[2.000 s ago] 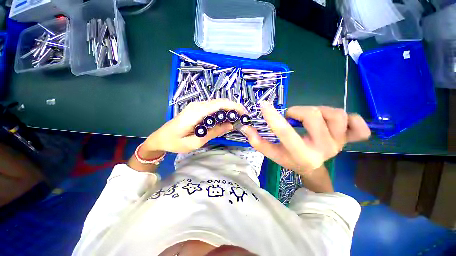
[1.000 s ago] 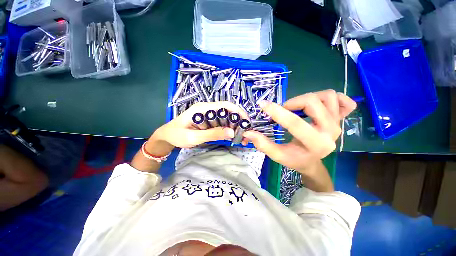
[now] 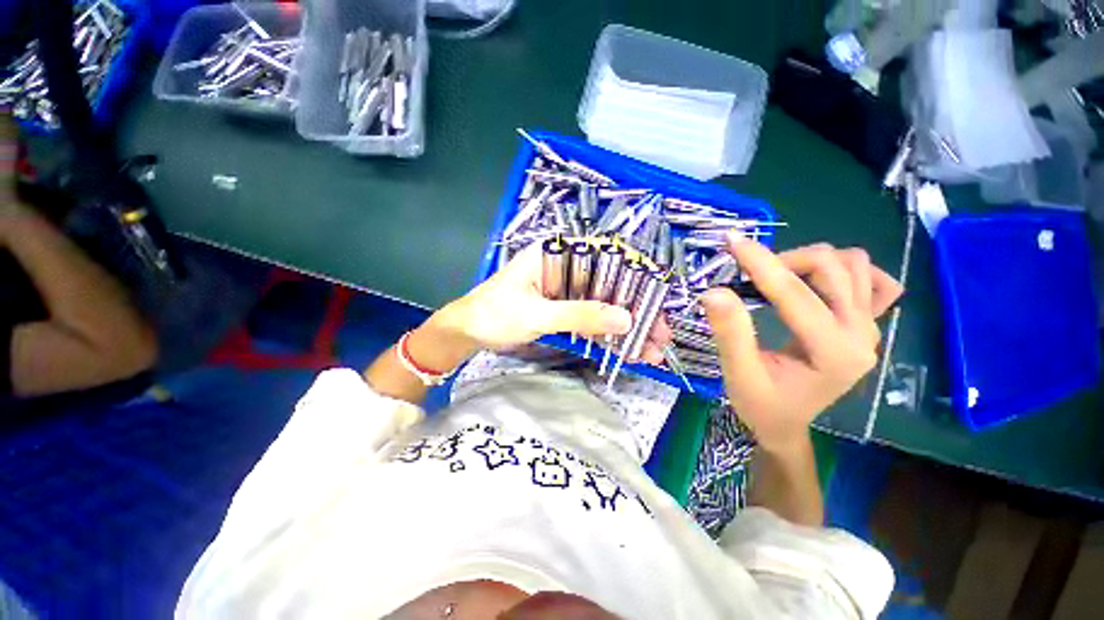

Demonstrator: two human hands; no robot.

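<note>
My left hand (image 3: 515, 303) holds a row of several silver metal parts (image 3: 599, 285) above the near side of the blue parts tray (image 3: 506, 218). Their dark-ringed barrel ends point up and away, and thin stems point towards my body. My thumb lies across them. My right hand (image 3: 805, 333) is just right of the row, over the tray's right edge. Its thumb and index finger are apart and the other fingers are curled; whether they hold something is hidden. Loose metal parts (image 3: 630, 218) heap the tray.
A clear box with white liner (image 3: 666, 107) stands beyond the tray. Clear boxes of parts (image 3: 385, 91) are at far left. An empty blue tray (image 3: 1017, 315) and plastic bags (image 3: 969, 103) lie right. A green bin of parts (image 3: 723, 472) sits below the edge. Another person's arm (image 3: 73, 303) shows left.
The view has turned, shifting the bench rightwards. The parts in my left hand are tilted so their barrels and stems show. My right thumb has moved away from the row. The pen seen earlier is no longer visible.
</note>
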